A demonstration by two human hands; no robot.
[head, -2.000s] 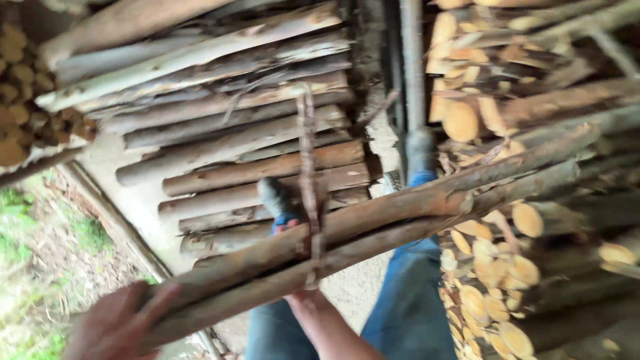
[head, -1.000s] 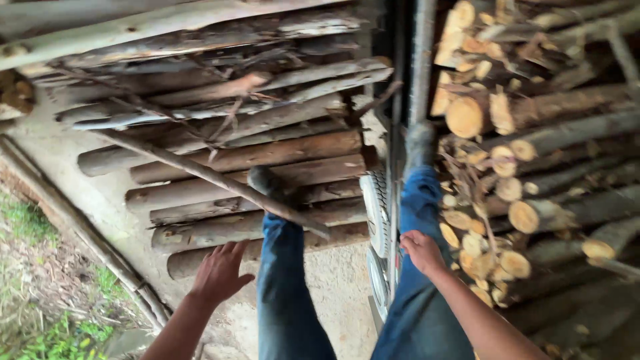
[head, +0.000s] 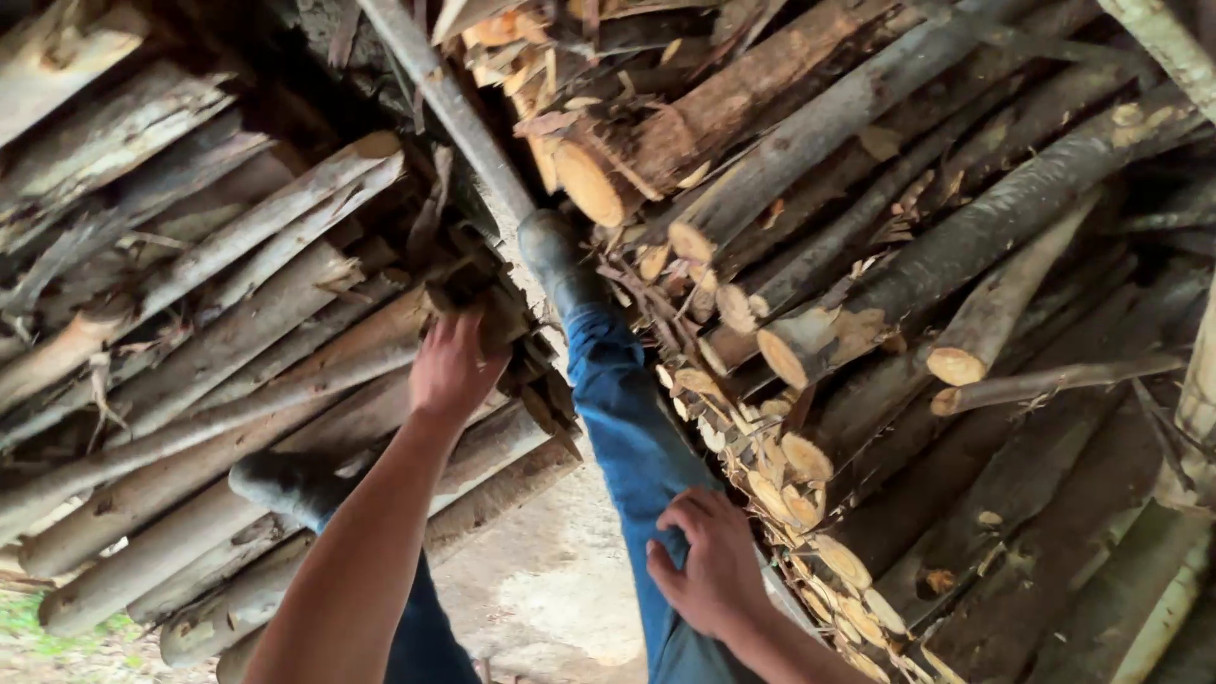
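Note:
My left hand [head: 458, 366] reaches over the left stack of logs, its fingers at the upper end of a thin pole [head: 237, 418] that lies slantwise on the logs; whether they grip it cannot be told. My right hand [head: 708, 560] rests near or on my right thigh in blue jeans, fingers bent and apart, with nothing in it. My left boot [head: 294, 484] stands on the left stack's logs. My right boot [head: 556, 252] is beside the cut log ends of the right stack.
Cut logs [head: 817, 332] fill the right side, their pale ends facing my right leg. A long pole [head: 456, 104] runs up from my right boot. Concrete floor [head: 560, 570] shows between my legs. Short, thin logs [head: 1054, 380] lie loose on the right stack.
Two seconds ago my hands were at a long log tied or crossed by a bark strip; one second ago both were without it. My left hand has since moved forward to the stack. The view has turned.

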